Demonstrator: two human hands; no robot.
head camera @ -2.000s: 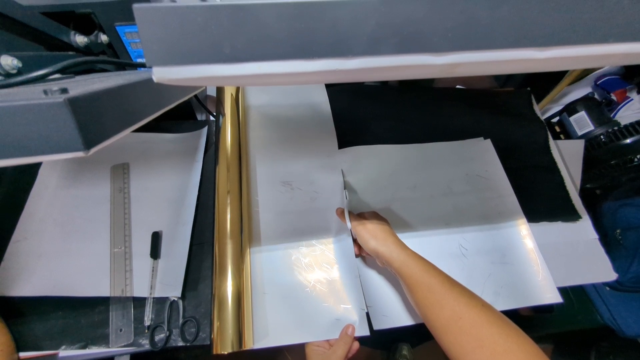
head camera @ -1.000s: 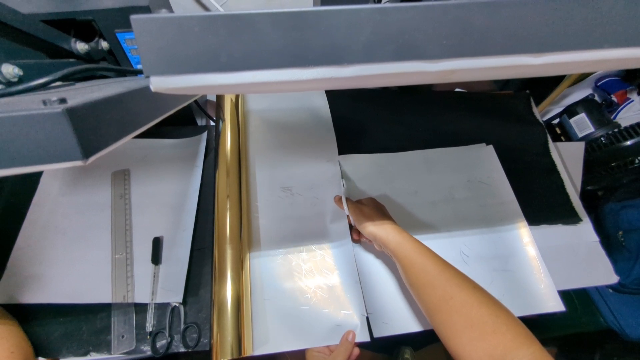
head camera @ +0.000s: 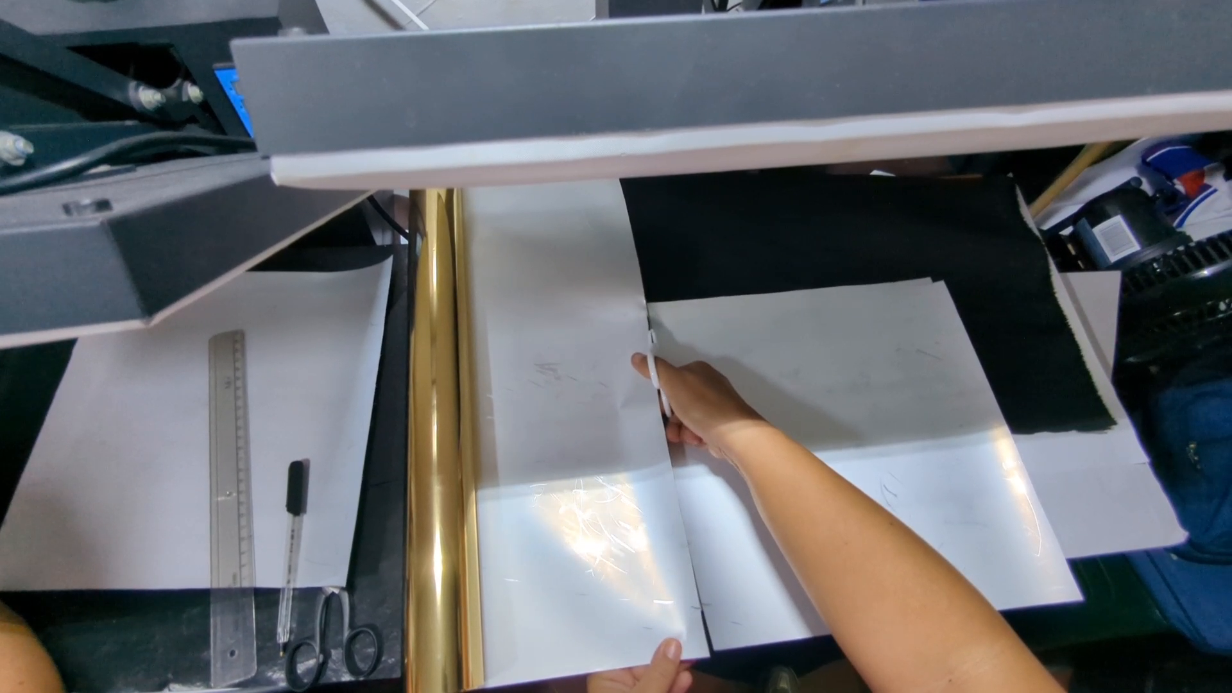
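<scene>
A white sheet (head camera: 568,414) runs out beside a gold foil roll (head camera: 433,443), and a second white sheet (head camera: 866,385) lies to its right, with a narrow gap between their edges. My right hand (head camera: 703,404) is closed on a thin white tool (head camera: 656,373) at the upper part of this gap; its blade and exact kind are hidden. At the bottom edge, my left hand (head camera: 650,672) pinches the near edge of the left sheet, thumb on top, the rest out of frame.
A grey press plate (head camera: 674,91) spans the top. On the left, a clear ruler (head camera: 231,500), a capped pen (head camera: 294,539) and black-handled scissors (head camera: 332,645) lie on or by a white sheet (head camera: 144,433). Black cloth (head camera: 818,231) lies behind. Bare skin (head camera: 24,654) shows lower left.
My right hand has moved a little farther away along the gap between the sheets, still holding the white tool. My left hand stays at the near edge.
</scene>
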